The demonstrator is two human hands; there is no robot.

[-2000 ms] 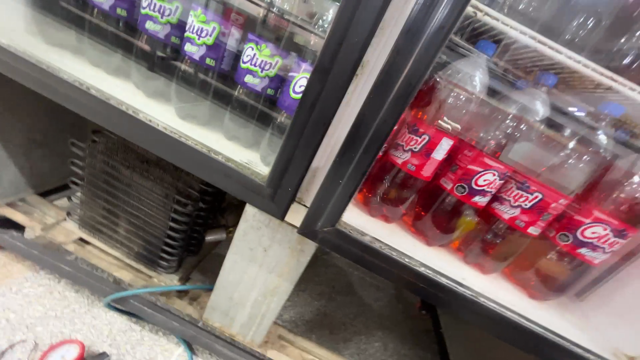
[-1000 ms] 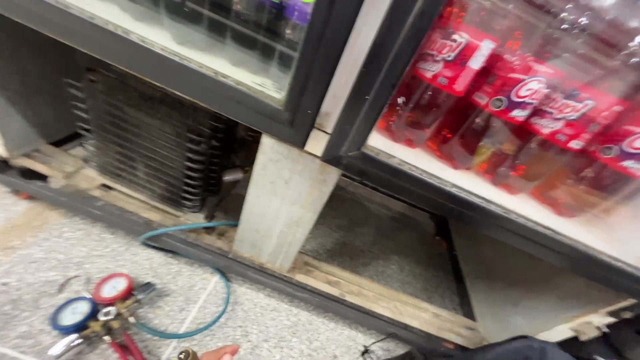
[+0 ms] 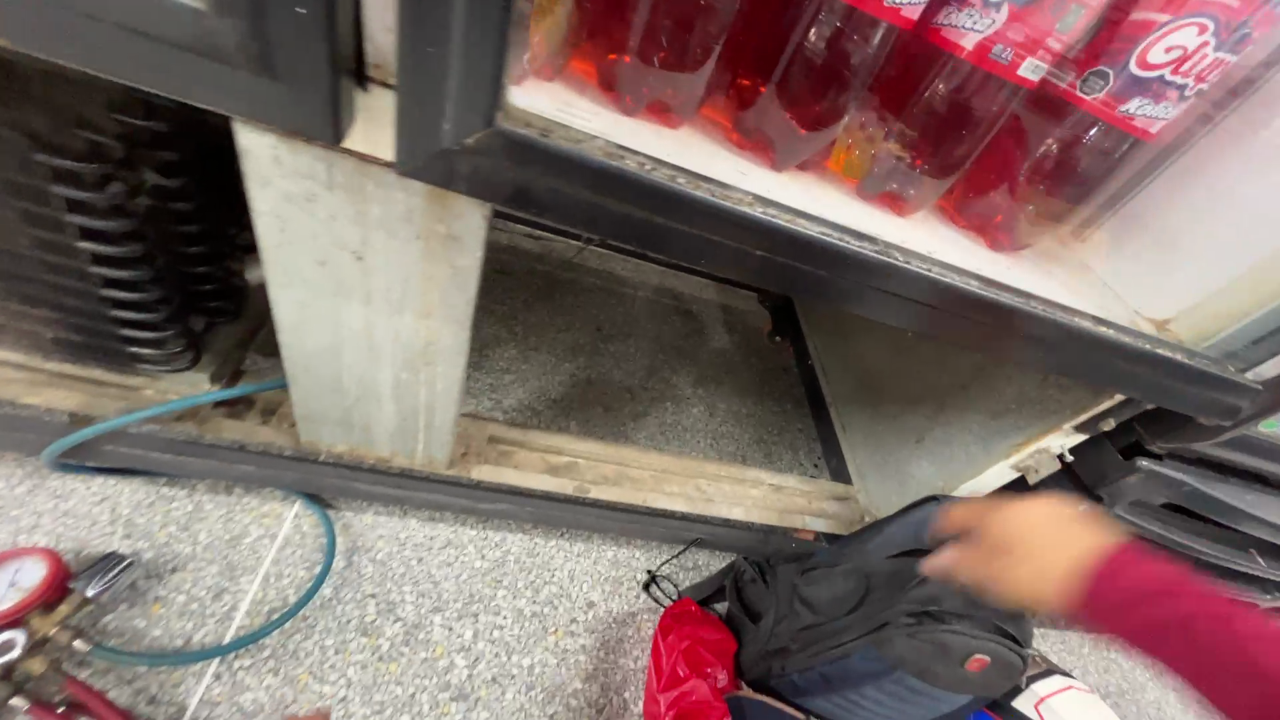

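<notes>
My right hand (image 3: 1025, 550), in a dark red sleeve and blurred, is over the top of a black backpack (image 3: 870, 610) on the floor; whether its fingers grip the fabric cannot be told. A red plastic bag (image 3: 690, 660) lies against the backpack's left side. Of my left hand only a small bit of skin (image 3: 308, 714) may show at the bottom edge; the rest is out of frame. A refrigerant manifold gauge set (image 3: 40, 610) rests on the floor at the lower left, and a teal hose (image 3: 325, 560) runs from it into the cooler's base.
The display cooler's black door frame (image 3: 800, 240) crosses above, with red soda bottles (image 3: 800, 90) behind it. Underneath are a grey metal post (image 3: 370, 300), a condenser coil (image 3: 120, 250) and a wooden base board (image 3: 640, 470). Black plastic crates (image 3: 1200, 500) stand at the right.
The view has swung right and down. My right hand has come into view over the backpack, of which only a dark part showed a second ago.
</notes>
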